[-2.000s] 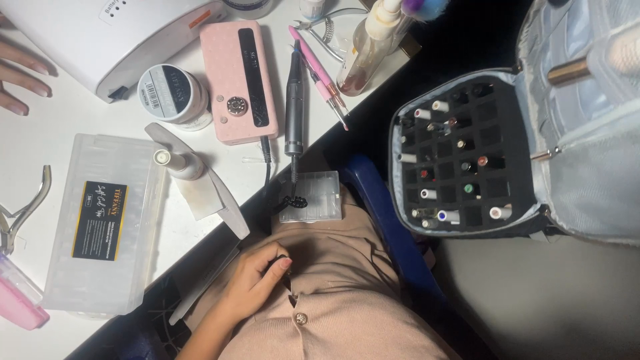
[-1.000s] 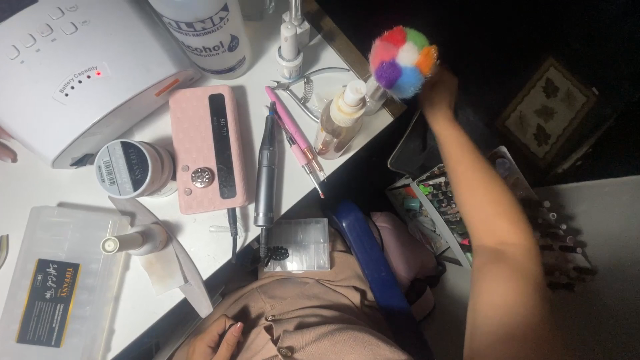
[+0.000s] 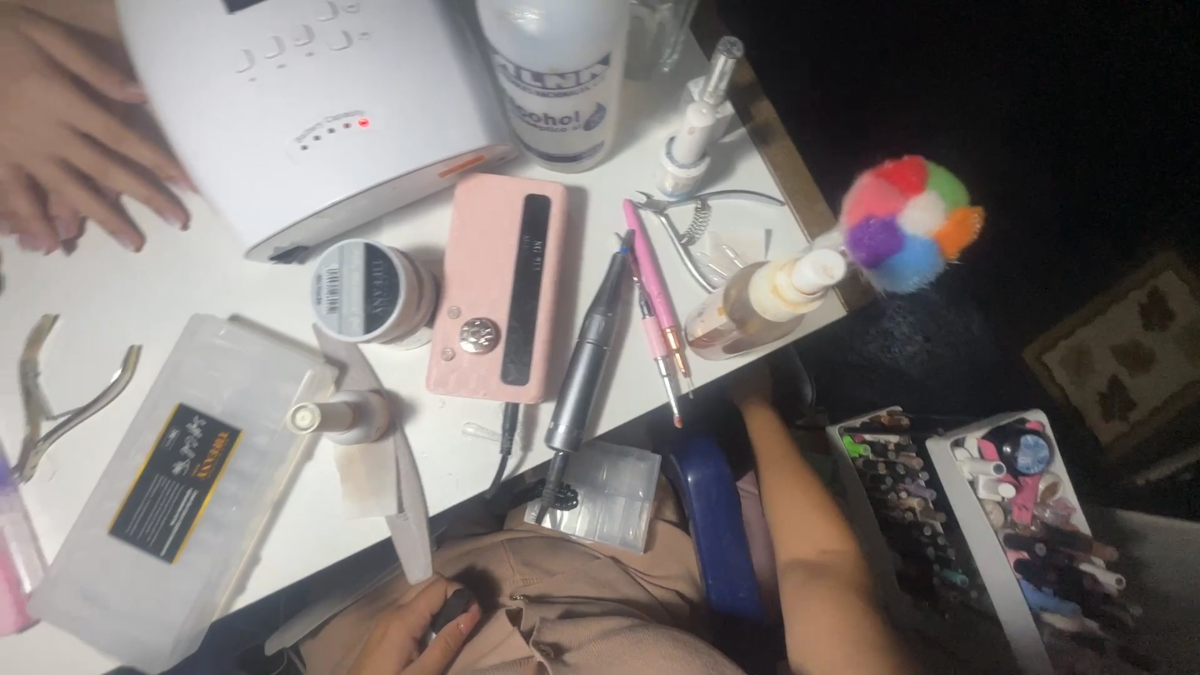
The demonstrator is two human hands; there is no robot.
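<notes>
My left hand (image 3: 412, 628) rests at my lap with its fingers closed on a small dark object (image 3: 452, 609), perhaps a bottle cap. My right forearm stretches up on the right side; my right hand (image 3: 750, 386) is mostly hidden in shadow beside the table corner, and what it holds does not show. Above the left hand lie a grey nail file (image 3: 408, 525) and a clear divided box (image 3: 609, 497) at the table edge. A nail drill handpiece (image 3: 591, 347) lies beside its pink control unit (image 3: 502, 281). Pink brushes (image 3: 656, 291) lie next to a pump bottle (image 3: 750, 309).
Another person's hands (image 3: 75, 131) are beside a white nail lamp (image 3: 319, 112). An alcohol bottle (image 3: 558, 84), a jar (image 3: 370, 291), nippers (image 3: 80, 403), a polish bottle (image 3: 347, 417) and a plastic case (image 3: 178, 497) stand or lie on the table. Bottle racks (image 3: 1022, 553) are at lower right.
My right hand has moved from near the multicoloured pompom to beside the table corner. The left hand stays near my lap. The view has shifted; the open bottle case seen earliest is out of view.
</notes>
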